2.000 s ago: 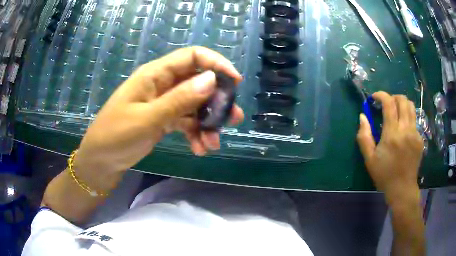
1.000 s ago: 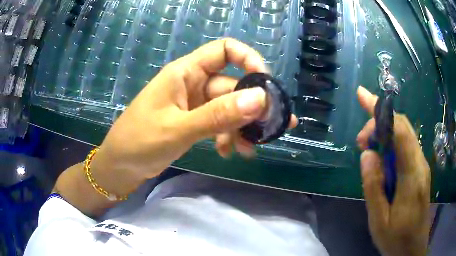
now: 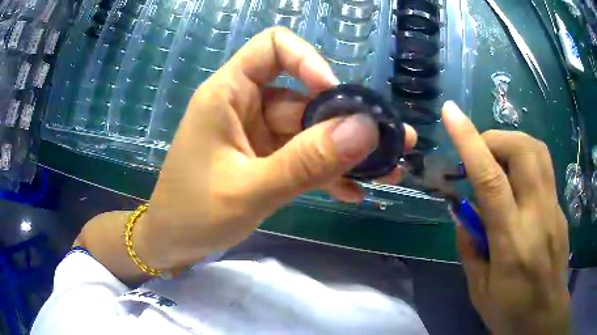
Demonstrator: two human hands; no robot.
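My left hand (image 3: 229,150) holds a black-rimmed driver disc (image 3: 386,127) between thumb and fingers, above the front of the tray. The thumb covers part of its face. My right hand (image 3: 517,216) holds blue-handled side cutters (image 3: 470,226) with the index finger stretched out. The cutters' dark jaws point left at the right edge of the disc and are blurred; whether they touch it I cannot tell.
A large clear ribbed tray (image 3: 157,131) lies on the green bench top (image 3: 432,237), with a column of black discs (image 3: 417,52). Right of it are a crumpled clear scrap (image 3: 503,98), tweezers (image 3: 520,46) and a white-bodied tool (image 3: 568,42). Labelled packed parts (image 3: 23,72) stand far left.
The cutters have come off the bench beside the clear scrap and moved left to the disc's edge. My left hand has moved right and turned the disc's face more into view.
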